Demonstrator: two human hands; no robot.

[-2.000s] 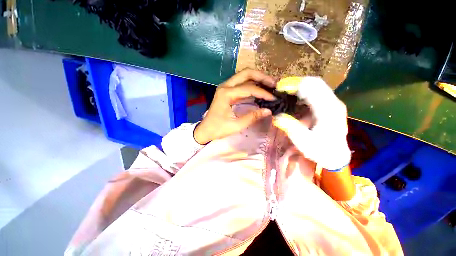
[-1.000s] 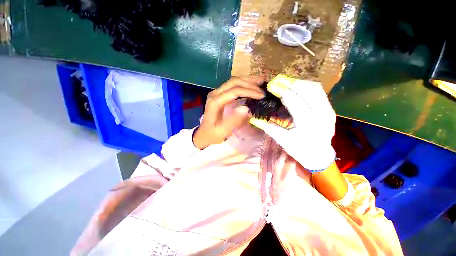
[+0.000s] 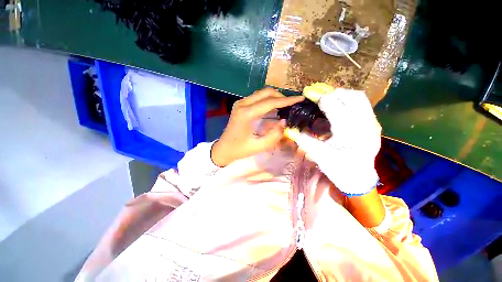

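Observation:
A black rounded hair piece is held above my lap, just in front of the cardboard work pad. My left hand is bare and grips its left side between thumb and fingers. My right hand wears a white knit glove with yellow fingertips and a blue cuff edge, and grips its right side. The fingers hide much of the piece. A small whitish glue dish stands on the pad, with a thin pale stick resting in it and over its rim.
A heap of black pieces lies on the green bench at left, another dark heap at right. Blue bins stand below left. A blue crate with black parts is below right, near a red stool.
Both hands stay on the black piece while it is turned, and more of its shiny rounded surface shows now than two seconds ago. The view has shifted slightly.

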